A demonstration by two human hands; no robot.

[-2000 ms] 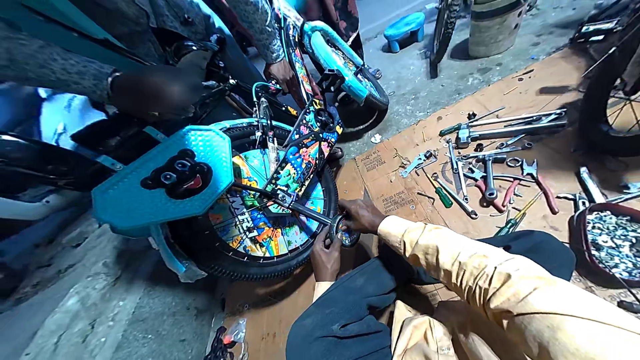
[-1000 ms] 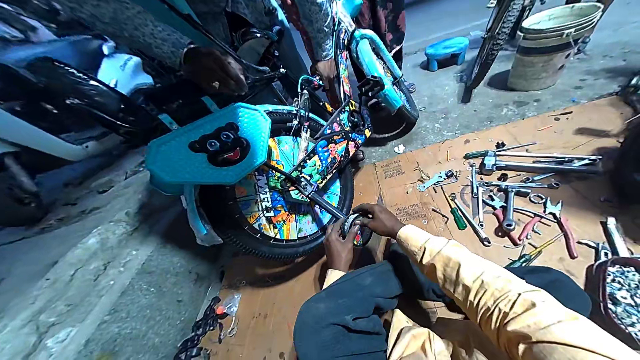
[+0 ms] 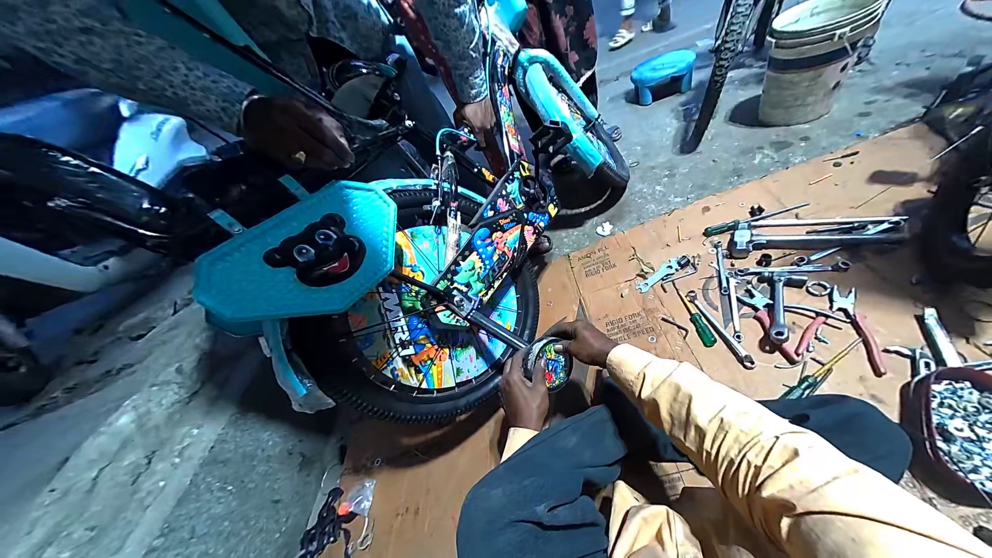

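A training wheel with a colourful printed hub (image 3: pixel 556 367) sits at the end of a metal support arm (image 3: pixel 500 330) beside the rear wheel (image 3: pixel 465 399) of a child's bicycle. My left hand (image 3: pixel 525 394) grips this small wheel from the near left. Across its top and right side, the fingers of my right hand (image 3: pixel 583 342) are closed on it. The bicycle has a patterned chain guard (image 3: pixel 496 252) and a turquoise carrier plate (image 3: pixel 310 256) with a black bear face. Whatever lies under my fingers is hidden.
Another person's hand (image 3: pixel 298 132) is near the carrier; a second (image 3: pixel 477 120) is at the frame. Spanners, pliers (image 3: pixel 860 329), a hammer (image 3: pixel 744 240) and screwdrivers (image 3: pixel 701 325) lie on cardboard (image 3: pixel 612 287). A tub of nuts (image 3: pixel 922 411), a bucket (image 3: pixel 806 70) and a blue stool (image 3: pixel 663 74) stand around.
The view has shifted, with more of the stool and bucket side in it. Both my hands stay on the small wheel, and my right hand's fingers have moved over its top.
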